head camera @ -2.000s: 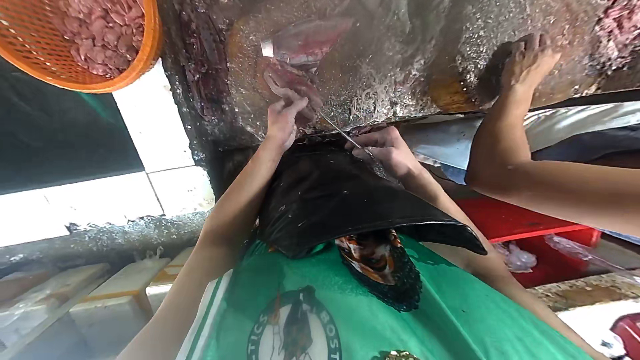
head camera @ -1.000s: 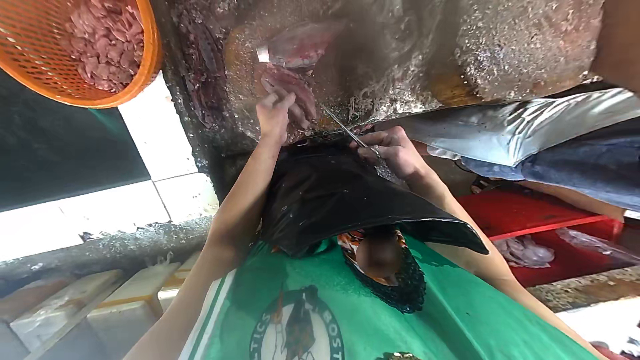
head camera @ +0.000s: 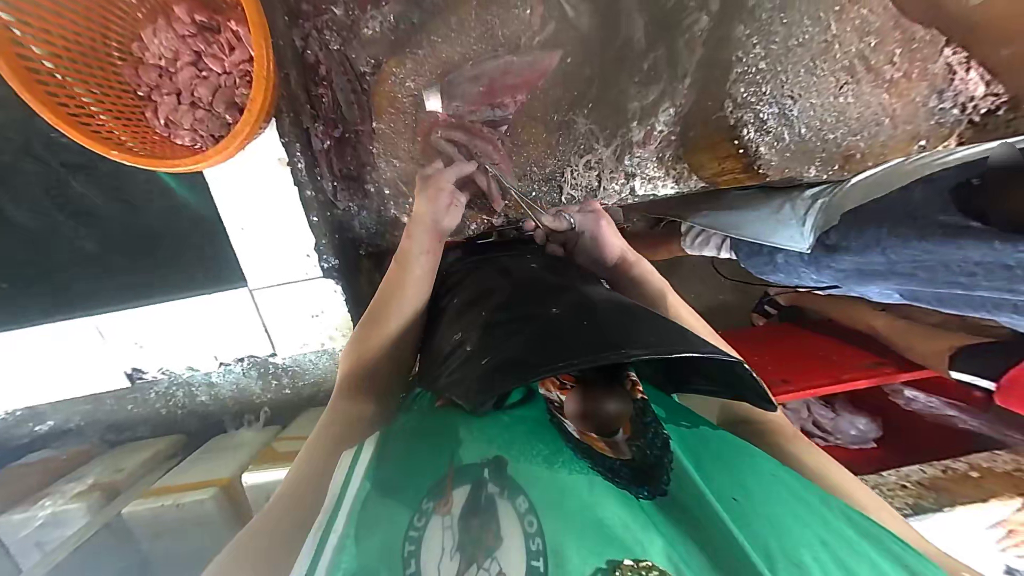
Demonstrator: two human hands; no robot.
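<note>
My left hand [head camera: 442, 192] grips the near end of a pale pink, fleshy piece [head camera: 476, 148], possibly fish innards, on the wet worktop. My right hand [head camera: 588, 236] has its fingers through the ring handles of metal scissors [head camera: 520, 198], whose blades point up and left to the piece by my left fingertips. Whether the blades are apart at the tips is too small to tell. Just beyond lies a cleaver-like blade or cut piece with a reddish surface [head camera: 500, 84] and a bright white edge at its left; its exact kind is unclear.
An orange plastic basket [head camera: 264, 88] with pink meat pieces stands at the upper left. Dark red scraps [head camera: 332, 120] line the worktop's left side. Another person's arm [head camera: 968, 28] reaches over the worktop at the upper right. White foam boxes [head camera: 188, 496] stand lower left, a red shelf [head camera: 816, 360] lower right.
The scissors and my right hand have shifted slightly toward my left hand. The other person's arm at the right has moved; two seconds ago its hand rested on the worktop.
</note>
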